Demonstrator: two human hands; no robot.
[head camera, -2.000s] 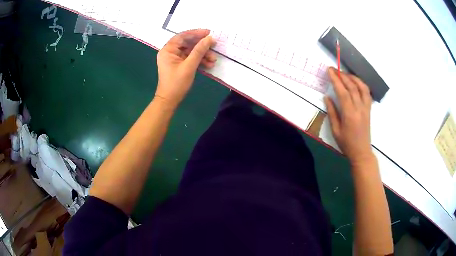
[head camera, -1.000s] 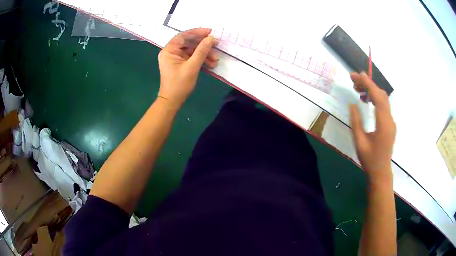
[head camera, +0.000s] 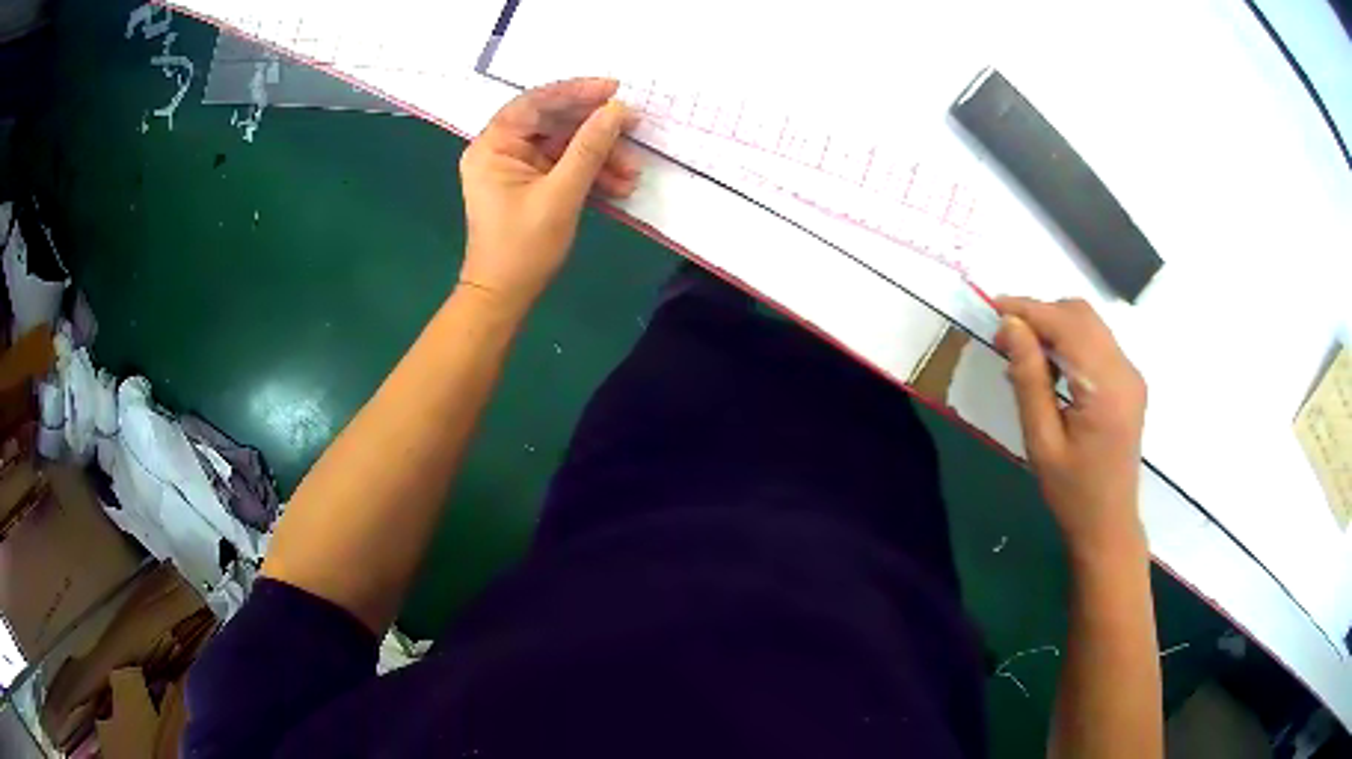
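Observation:
The clear grading ruler (head camera: 801, 156) with its pink-red grid lies on the white paper pattern (head camera: 741, 45), along a dark line near the table's edge. My left hand (head camera: 541, 178) pinches the ruler's left part between thumb and fingers. My right hand (head camera: 1075, 393) holds a thin red pen (head camera: 982, 294), its tip at the ruler's right end. A dark grey pattern weight (head camera: 1059, 181) lies on the paper beyond my right hand.
A yellow-tan card (head camera: 1327, 432) with writing lies at the far right. A small tan strip (head camera: 937, 365) shows at the table's red-lined edge (head camera: 712, 273). White and brown scraps (head camera: 163, 475) are heaped at the left on the green floor (head camera: 371, 297).
My right hand has come back from above, near the weight, down to the ruler's right end. The pen has turned from upright to slanting up-left. My left hand is almost unmoved.

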